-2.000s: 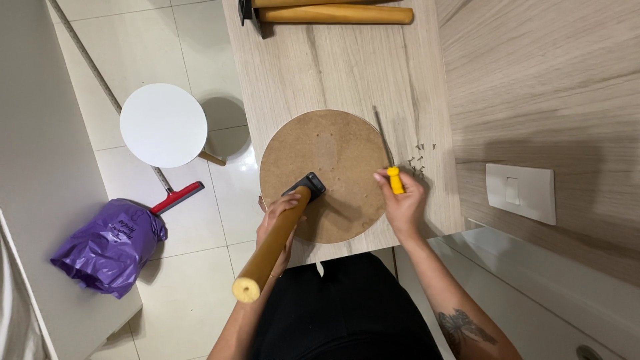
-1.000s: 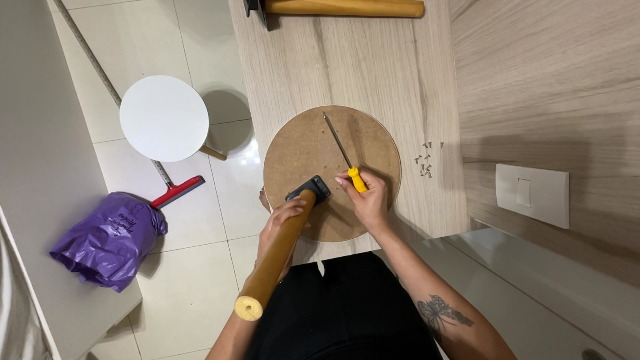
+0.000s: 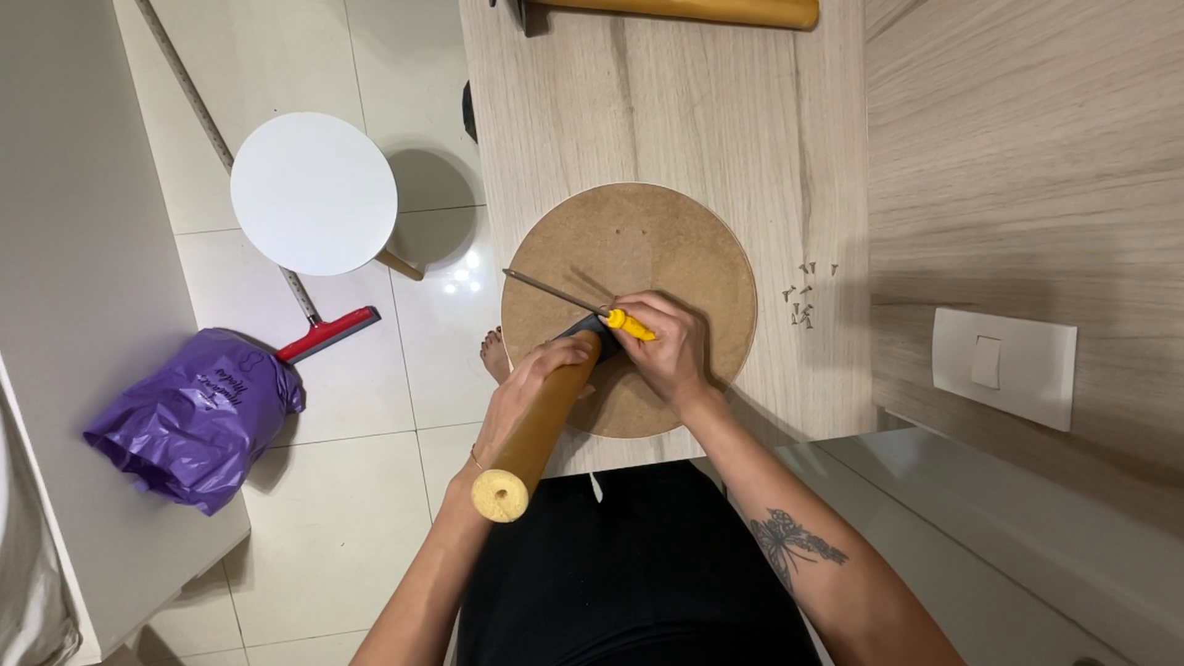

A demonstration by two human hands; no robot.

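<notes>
My left hand (image 3: 541, 375) is closed around a round wooden leg (image 3: 541, 425), whose bare end tilts toward me. The leg's dark bracket (image 3: 606, 340) rests on a round fibreboard disc (image 3: 638, 217), partly covered by my fingers. In my right hand (image 3: 668, 342) is a screwdriver with a yellow handle (image 3: 632, 324); its shaft points left over the disc, and my fingertips are at the bracket. Whether those fingertips also pinch a screw is hidden. Several small screws (image 3: 805, 294) lie on the wood-grain tabletop (image 3: 777, 139) right of the disc.
Another wooden leg (image 3: 703, 7) with a dark bracket lies at the tabletop's far edge. On the tiled floor to the left are a round white stool (image 3: 314, 194), a red squeegee (image 3: 326, 335) and a purple plastic bag (image 3: 208, 416). A wall switch (image 3: 1004, 368) is at right.
My right hand has moved left from the disc's right edge to the bracket, and the screwdriver has swung from pointing away to pointing left. My left hand still holds the leg.
</notes>
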